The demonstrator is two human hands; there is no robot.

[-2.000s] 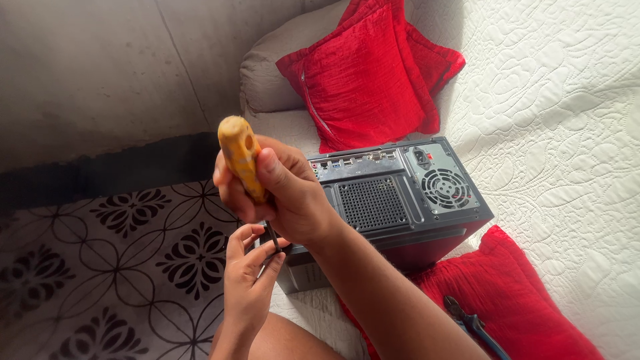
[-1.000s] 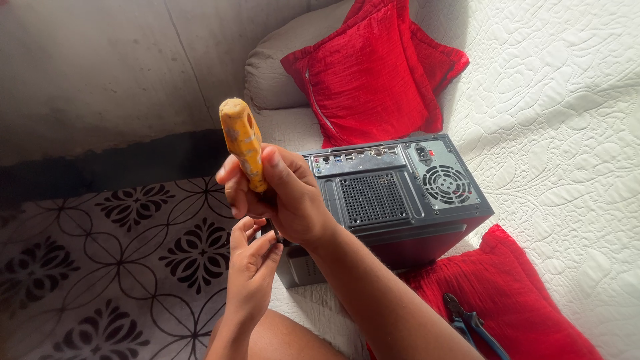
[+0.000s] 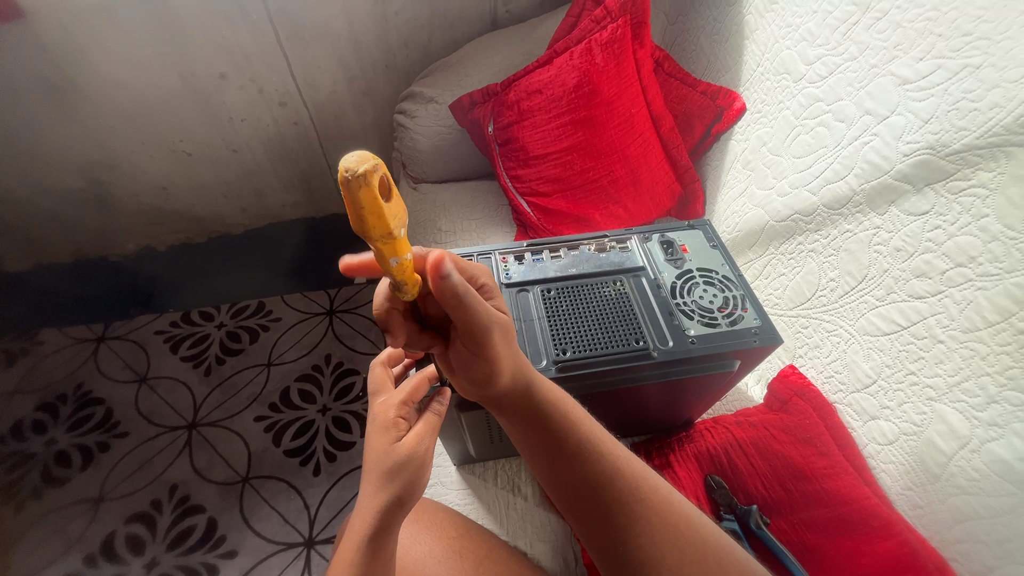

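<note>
A black desktop computer tower (image 3: 664, 376) lies with its rear panel turned up, showing the power supply fan (image 3: 710, 298), a perforated vent (image 3: 594, 318) and a row of ports. My right hand (image 3: 456, 320) holds a screwdriver by the lower end of its worn yellow handle (image 3: 378, 216), which points upward. Its shaft runs down behind my fingers, and the tip cannot be made out. Just below, my left hand (image 3: 404, 424) has its fingertips around the lower shaft at the case's left edge. Whether it grips the shaft or a small part there cannot be told.
Diagonal cutting pliers (image 3: 740, 512) with blue handles rest on a red cushion (image 3: 808, 472) at the lower right. More red cushions (image 3: 592, 128) stand behind the tower. A white quilted cover (image 3: 896, 240) drapes the sofa. Patterned floor (image 3: 192, 424) lies to the left.
The fingers of my right hand have shifted on the screwdriver, and more of its yellow handle shows above them. My left hand remains near the same edge of the case.
</note>
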